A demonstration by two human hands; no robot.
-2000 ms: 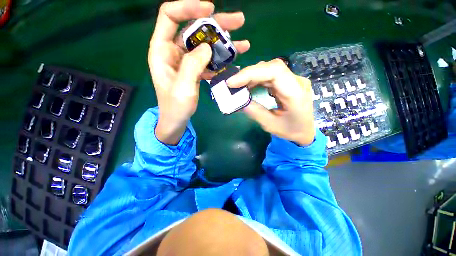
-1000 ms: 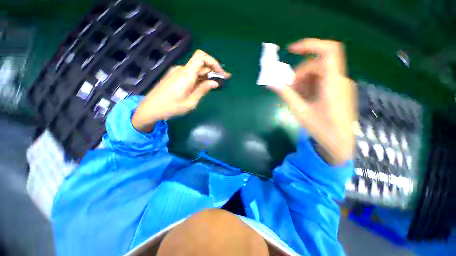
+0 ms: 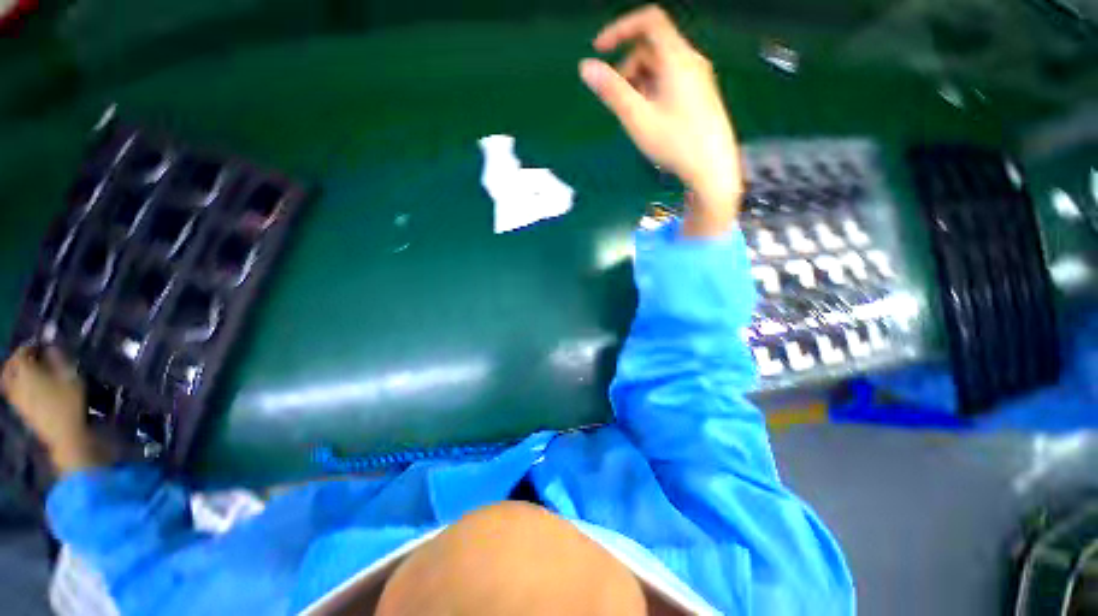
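My left hand point(image 3: 46, 397) is at the left edge, over the lower left part of the black tray point(image 3: 181, 259). It is blurred, and whether it holds anything is hidden. The tray has square pockets, many with dark pieces with shiny rims. My right hand point(image 3: 668, 102) is raised over the mat left of the clear tray's upper part, its fingers apart and curled, with nothing visible in it. A white irregular paper point(image 3: 524, 193) lies flat on the green mat between the hands.
The clear blister tray point(image 3: 831, 277) with rows of white L-shaped marks is right of my right forearm. A second black tray point(image 3: 987, 277) stands beyond it. A small part point(image 3: 780, 55) lies at the upper right. A blue cord point(image 3: 409, 457) runs along the bench's front edge.
My left hand has moved from mid-bench to the left tray. The white piece by my right hand now lies on the mat. My right hand has moved up and away from it.
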